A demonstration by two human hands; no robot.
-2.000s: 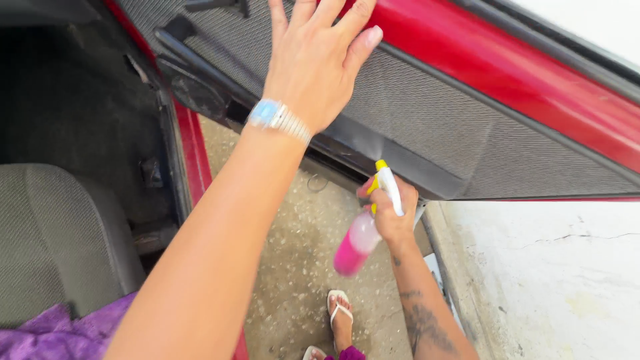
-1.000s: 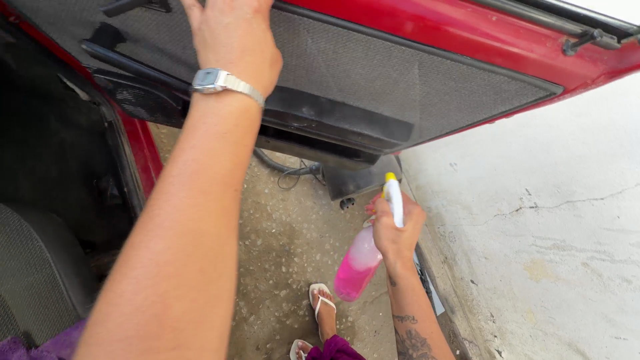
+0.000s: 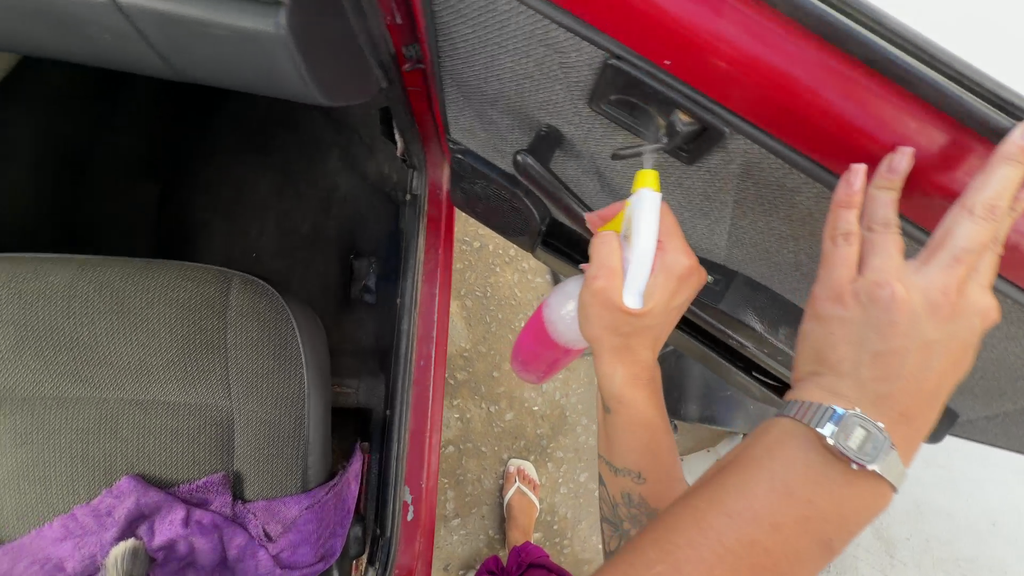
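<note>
My right hand [image 3: 640,280] grips a spray bottle [image 3: 552,328] of pink liquid by its white and yellow trigger head, with the nozzle pointed at the inner door handle [image 3: 660,120]. A faint spray shows at the nozzle. My left hand [image 3: 900,320], a silver digital watch on its wrist, rests spread on the upper edge of the red car door [image 3: 760,80], and its forearm crosses over the right one. Below the handle, a window crank [image 3: 552,176] sits on the grey fabric door panel [image 3: 496,80].
At the left is a grey fabric car seat [image 3: 152,352] with a purple cloth [image 3: 216,528] on it and a brush [image 3: 126,558] at the bottom edge. The red door sill [image 3: 432,360] runs beside the concrete floor [image 3: 512,416], where my sandalled foot [image 3: 522,492] stands. A white wall [image 3: 952,512] is at the right.
My right hand has moved the bottle from below the door's lower edge up to the inner handle. My left hand now lies to the right of the bottle, where it was left of it before.
</note>
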